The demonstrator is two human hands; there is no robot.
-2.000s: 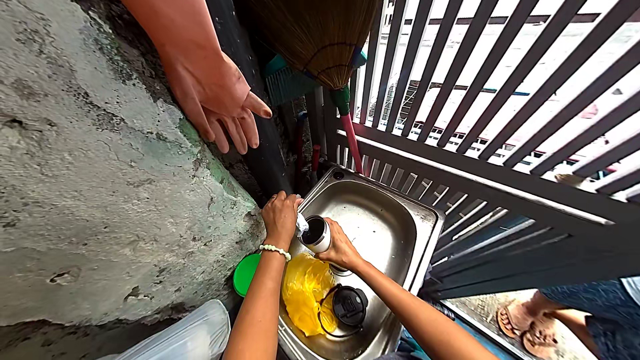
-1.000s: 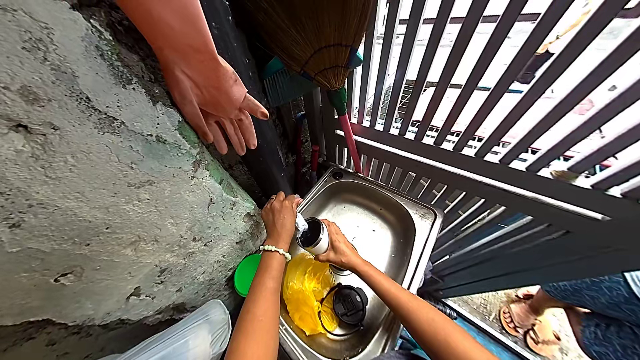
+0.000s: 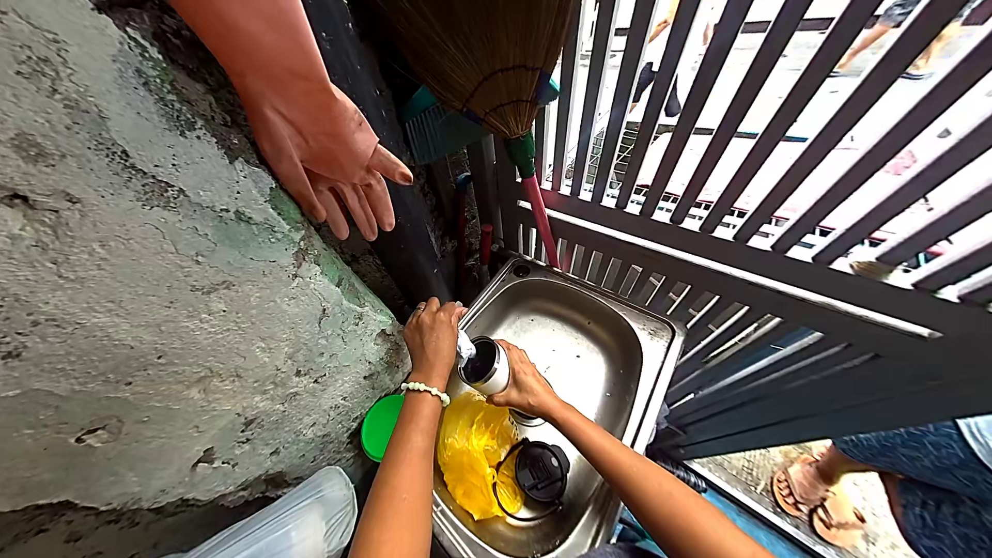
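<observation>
My right hand [image 3: 525, 381] grips a white tumbler [image 3: 493, 372] with a dark inside, its mouth tilted toward my left hand. Water runs in a whitish stream [image 3: 465, 348] beside the tumbler's rim. Above that stream, my left hand [image 3: 434, 335], with a beaded bracelet at the wrist, is closed on something its fingers hide, perhaps a faucet. Both hands are over the stainless steel sink [image 3: 577, 310]. A yellow plastic bag [image 3: 473, 457] lies in the basin, and a black lid with a loop [image 3: 542, 471] rests against it.
Another person's hand [image 3: 325, 147] extends from above, by the rough wall [image 3: 155, 294]. A broom [image 3: 496, 70] leans near the slatted gate [image 3: 697, 256]. A green round lid [image 3: 381, 428] and a translucent plastic bag [image 3: 287, 519] are left of the sink. A person's sandalled feet [image 3: 821, 496] show at lower right.
Beyond the gate, people's legs have come into view at the top. My hands and the tumbler show no plain change.
</observation>
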